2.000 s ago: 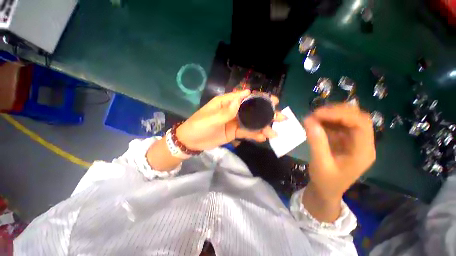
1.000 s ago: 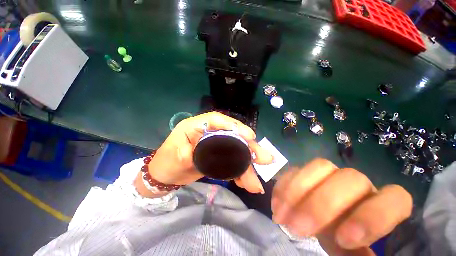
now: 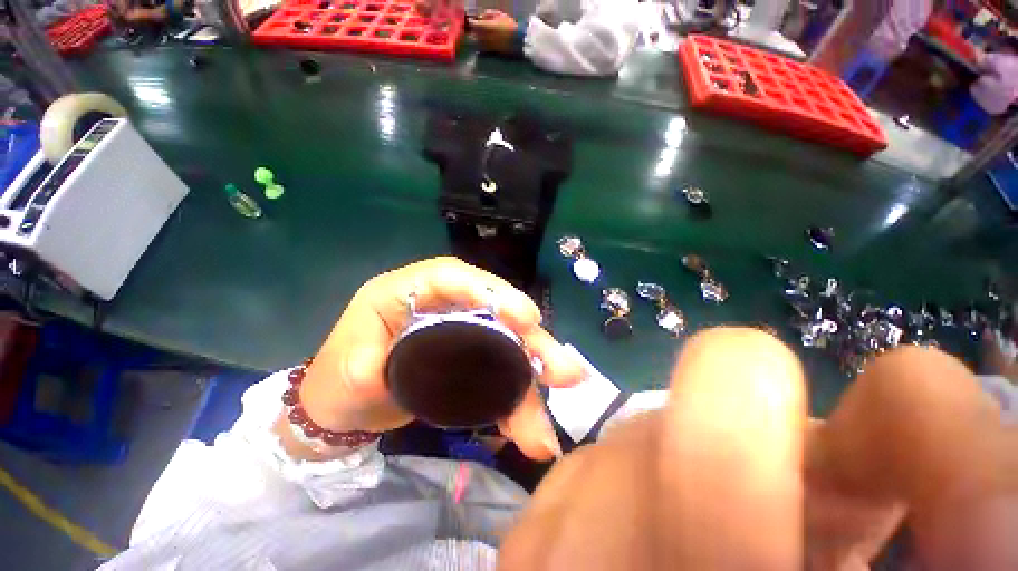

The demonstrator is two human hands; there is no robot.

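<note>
My left hand (image 3: 374,335), bare with a beaded bracelet, holds a round watch head (image 3: 460,373) by its rim. Its dark, flat face points up toward the camera. My right hand (image 3: 726,468) is very close to the camera, large and blurred, at the lower right. It is apart from the watch head; its fingers look bent, and whether it holds anything cannot be told. A white square sheet (image 3: 580,402) shows between my hands, partly covered. A black bench machine (image 3: 499,178) stands beyond my left hand.
Open two-part units (image 3: 615,301) lie right of the machine, and piled small parts (image 3: 860,323) farther right. Red trays (image 3: 781,95) stand at the far side, with a person's white sleeve (image 3: 580,39) between them. A white box-like unit (image 3: 106,206) and green items (image 3: 268,182) are at left.
The view has tilted up, bringing the far side of the bench in. The watch head is nearer the camera than at first. My right hand has come much closer to the camera.
</note>
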